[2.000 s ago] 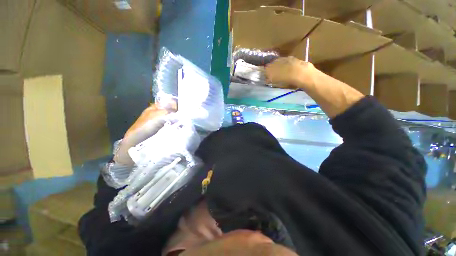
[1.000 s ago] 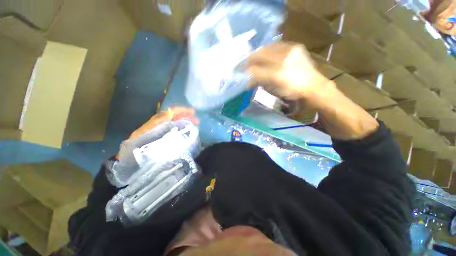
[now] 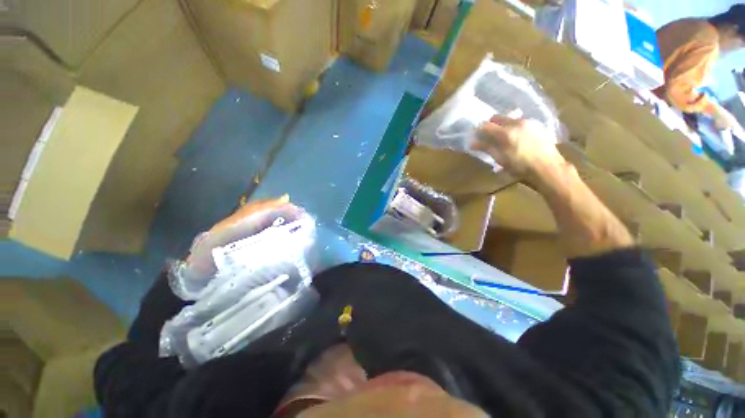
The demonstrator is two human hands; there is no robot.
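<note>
My right hand (image 3: 513, 145) grips a bubble bag (image 3: 498, 104) with a white device inside, held over the retail boxes in the second row from the bench's near edge. Another bagged device (image 3: 423, 209) lies in the nearest corner retail box (image 3: 467, 233). An open box beside it (image 3: 531, 260) shows its brown inside. My left hand (image 3: 245, 214) and forearm hold several bubble bags with white devices (image 3: 237, 306) against my body; the bags partly hide the hand.
The green bench edge (image 3: 384, 167) runs beside the boxes. Large brown cartons (image 3: 269, 49) stand on the blue floor (image 3: 314, 143). White-and-blue printed items (image 3: 608, 37) lie on the far side. A person in orange (image 3: 689, 57) is at the upper right.
My right hand has carried a bubble bag from between my arms to over the boxes. The left-held stack has one bag fewer than two seconds ago. The view has shifted.
</note>
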